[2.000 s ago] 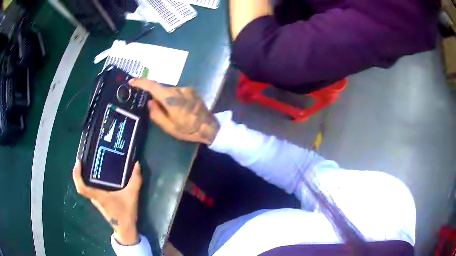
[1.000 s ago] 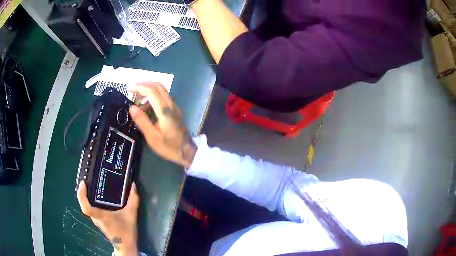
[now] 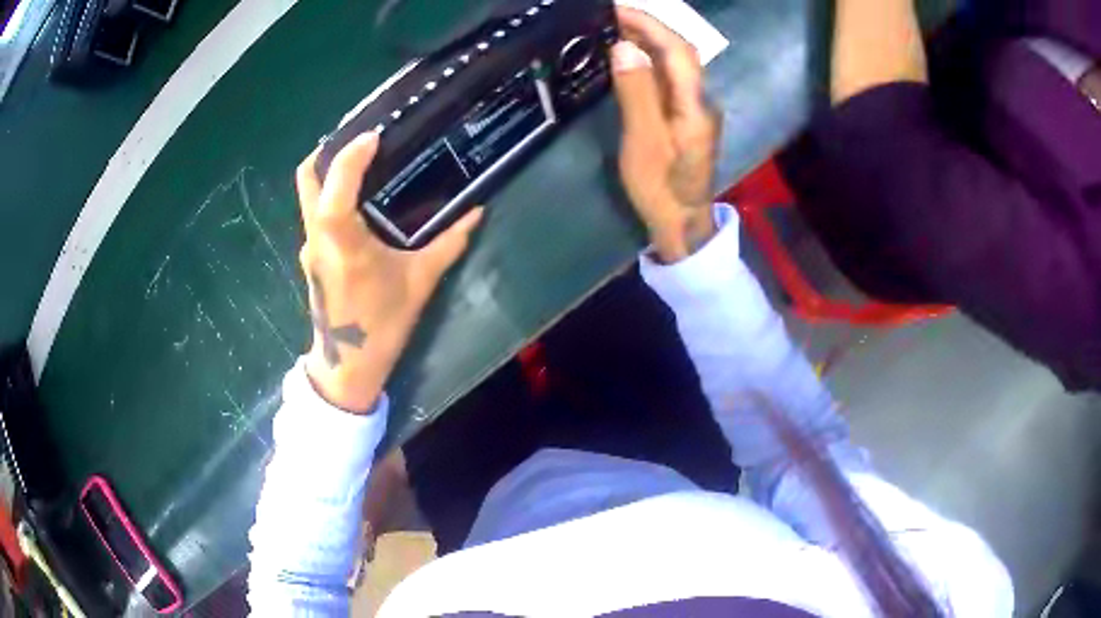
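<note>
A black portable video player (image 3: 483, 103) is held over the green bench, its screen side towards me. Its white-edged screen (image 3: 465, 151) shows dark text menus. A row of pale-marked keys runs along its upper edge, and a round dial sits at its right end. My left hand (image 3: 362, 260) grips the player's left end, fingers over the top edge and thumb below the screen. My right hand (image 3: 670, 133) is at the right end by the dial, with fingers on that end; the fingertips are partly hidden.
The dark green bench (image 3: 205, 314) has a pale line (image 3: 145, 163) along it. Other black players (image 3: 109, 30) are at the upper left. A pink-edged phone (image 3: 130, 543) lies lower left. White paper (image 3: 694, 27) is beyond my right hand. A person in a purple sleeve (image 3: 930, 181) sits right, near a red stool (image 3: 821, 272).
The view has turned, so the player now lies slanted across the upper middle, more sideways than before. Both hands stay at its ends. The phone has come into view.
</note>
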